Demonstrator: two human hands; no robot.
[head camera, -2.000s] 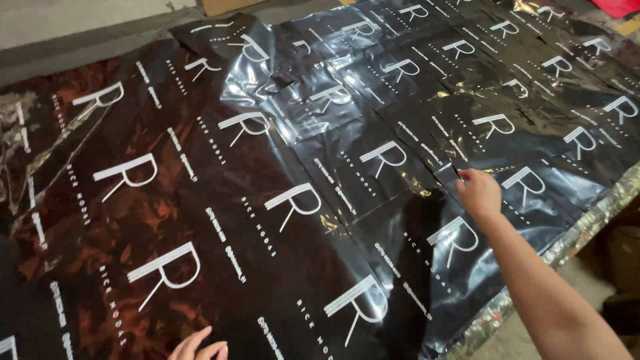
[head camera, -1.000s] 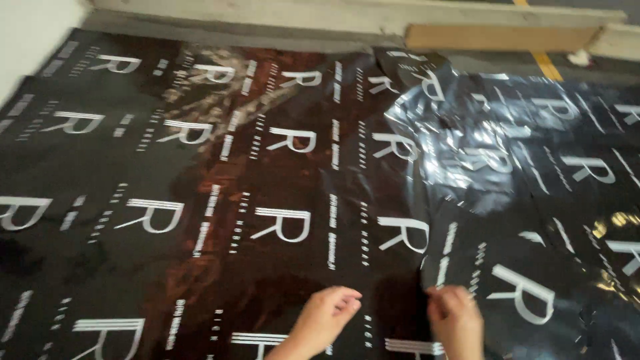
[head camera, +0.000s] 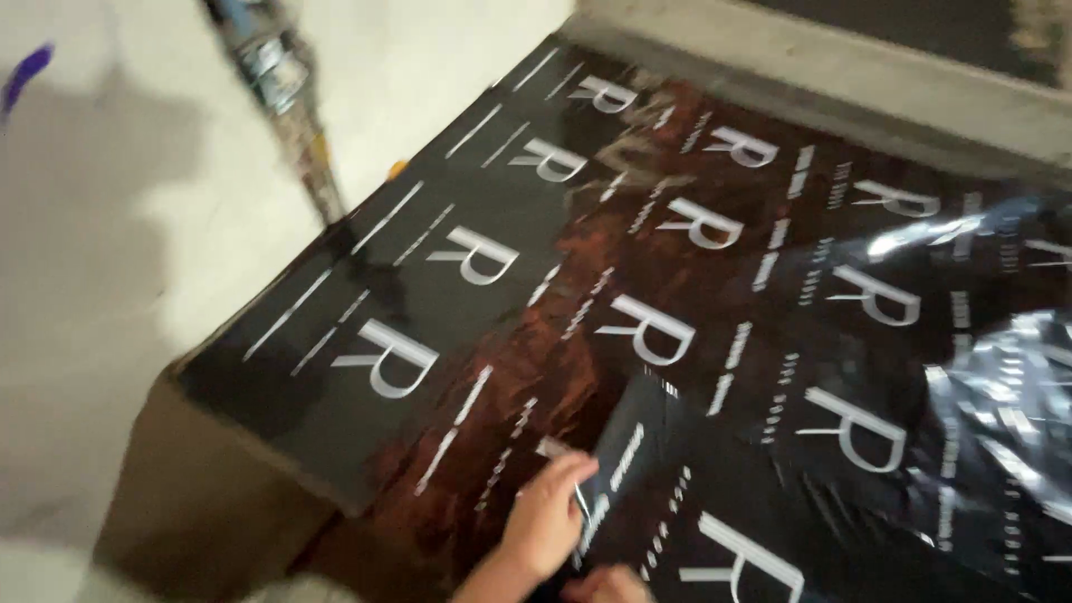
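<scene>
Black glossy plastic film printed with large white letters and small writing covers a wide flat surface. At the lower middle, my left hand pinches a raised fold of the film between thumb and fingers. Close beside it, at the bottom edge of the view, my right hand is blurred and partly cut off; whether it grips the film cannot be told. Reddish-brown patches show in the film to the left of my hands. Wrinkled, shiny folds lie at the right.
A brown side, perhaps cardboard, drops down at the covered surface's left corner. A pale ledge runs along the far side. On the pale floor, a long mottled object reaches the film's left edge. A purple mark lies at the far left.
The view has swung left, to the film's left corner. My hands, apart with nothing visibly raised between them a second ago, are now close together, with film lifted at the left one.
</scene>
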